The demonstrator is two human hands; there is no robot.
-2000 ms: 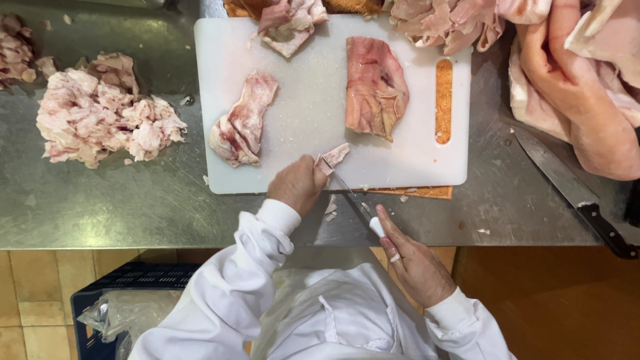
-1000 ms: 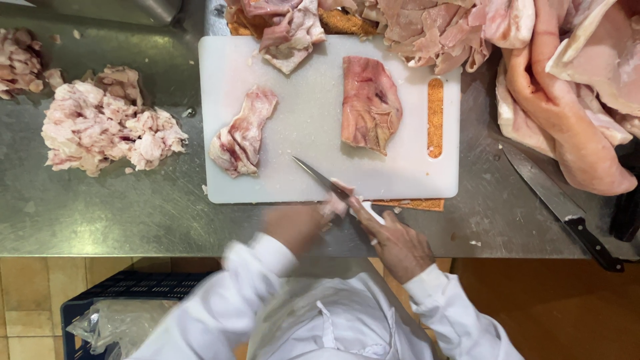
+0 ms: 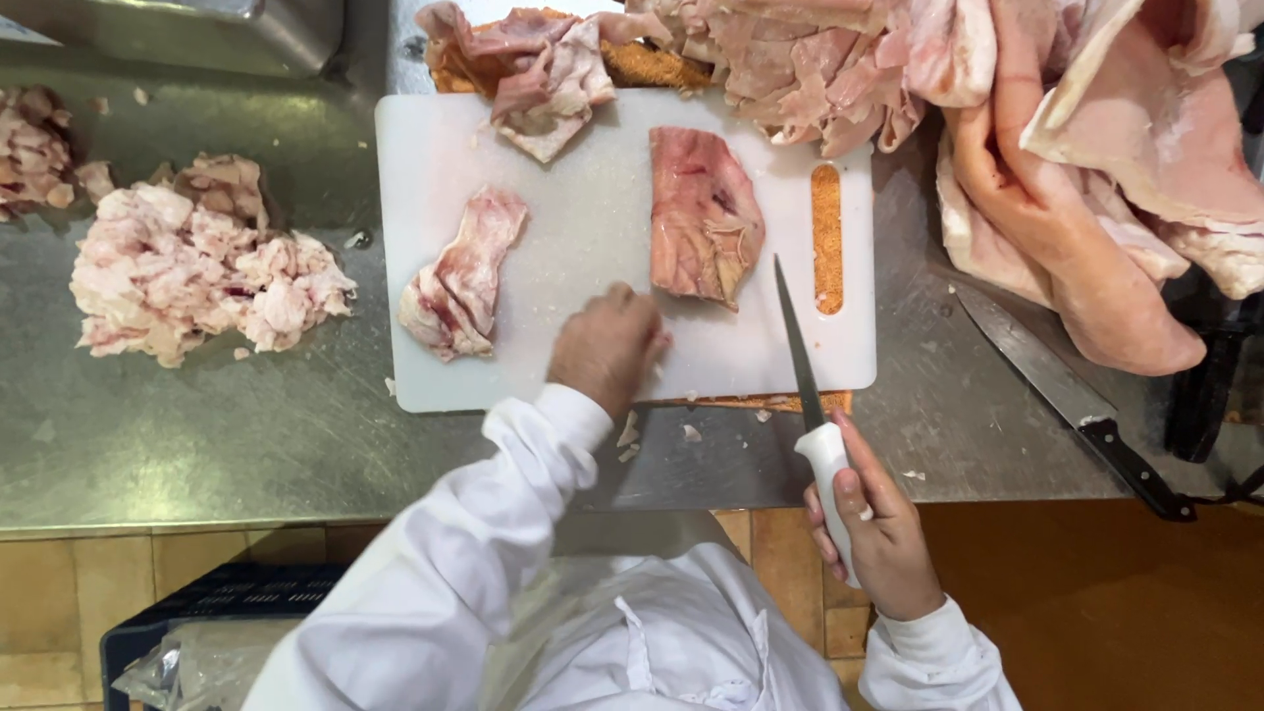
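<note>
My right hand (image 3: 869,523) grips the white handle of a boning knife (image 3: 805,360), its blade pointing up over the right part of the white cutting board (image 3: 583,375). Over the board's lower middle, my left hand (image 3: 612,346) is curled and slightly blurred; whether anything is in its fingers cannot be told. Just up and right of it lies a thick reddish piece of raw meat (image 3: 701,217). A narrower pale piece of meat (image 3: 464,276) rests on the board's left side. Another raw piece (image 3: 553,89) overlaps the top edge.
Pale trimmings (image 3: 197,267) are heaped on the steel table (image 3: 247,425) at left, below a metal container (image 3: 197,30). Sliced meat (image 3: 810,59) and large skin-on pieces (image 3: 1076,237) lie at upper right. A black-handled knife (image 3: 1047,375) rests at right. A dark crate (image 3: 128,632) stands below the table.
My hands have moved apart. Earlier both were together at the board's lower edge with the knife and a small pale scrap; now the left is farther up over the board and the knife is to the right.
</note>
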